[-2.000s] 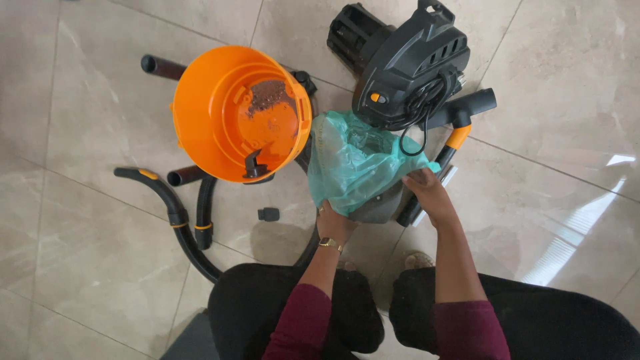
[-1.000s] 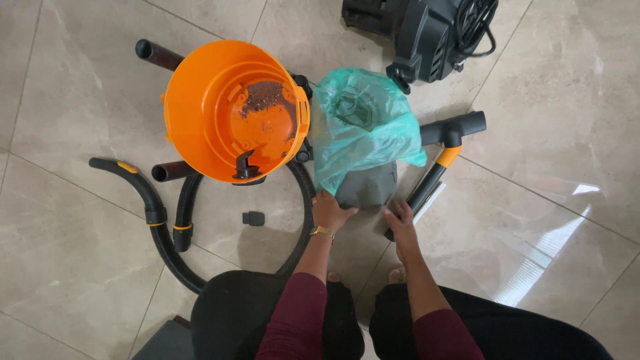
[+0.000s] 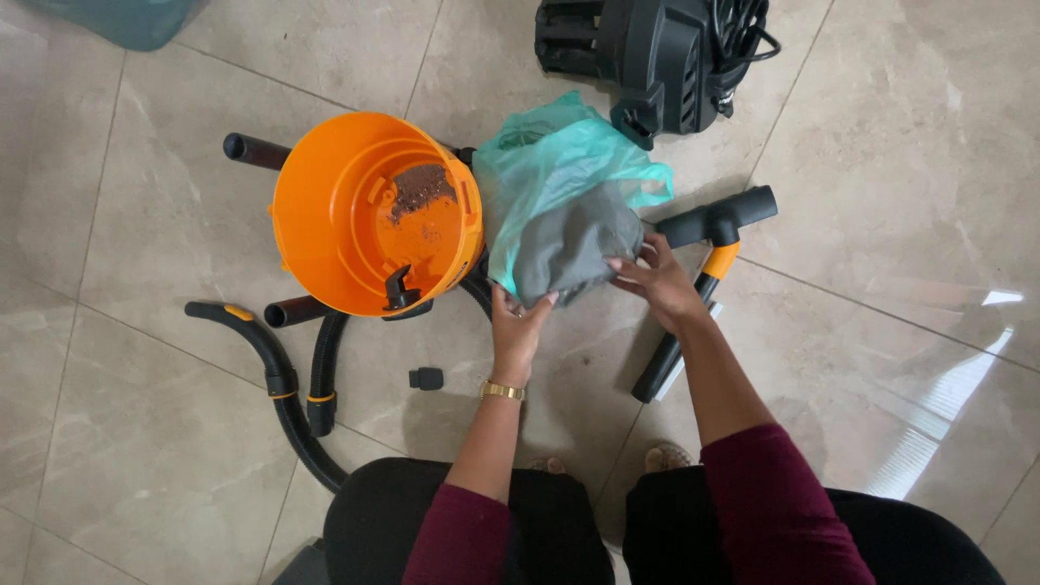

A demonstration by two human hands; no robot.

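Observation:
A grey cloth filter bag (image 3: pixel 577 240) is held between both hands, partly over a crumpled green plastic bag (image 3: pixel 561 154). My left hand (image 3: pixel 517 329) grips the near left edge of the cloth, close to the green bag's lower end. On the right side, my right hand (image 3: pixel 662 284) pinches the cloth between thumb and fingers. To the left stands an orange vacuum cleaner drum (image 3: pixel 325 211), open at the top, with reddish-brown debris (image 3: pixel 420 192) and a black elbow fitting (image 3: pixel 400 290) inside.
The black vacuum motor head (image 3: pixel 662 61) with its coiled cord lies beyond the bags. A black floor nozzle (image 3: pixel 719 215) with a tube is at the right. A black hose (image 3: pixel 280 378) curves at the left, and a small black fitting (image 3: pixel 426 379) lies on the tiles.
The grey cloth, lying below the green bag a second ago, is now lifted and spread between both hands. Two seconds ago the hands were on the green bag.

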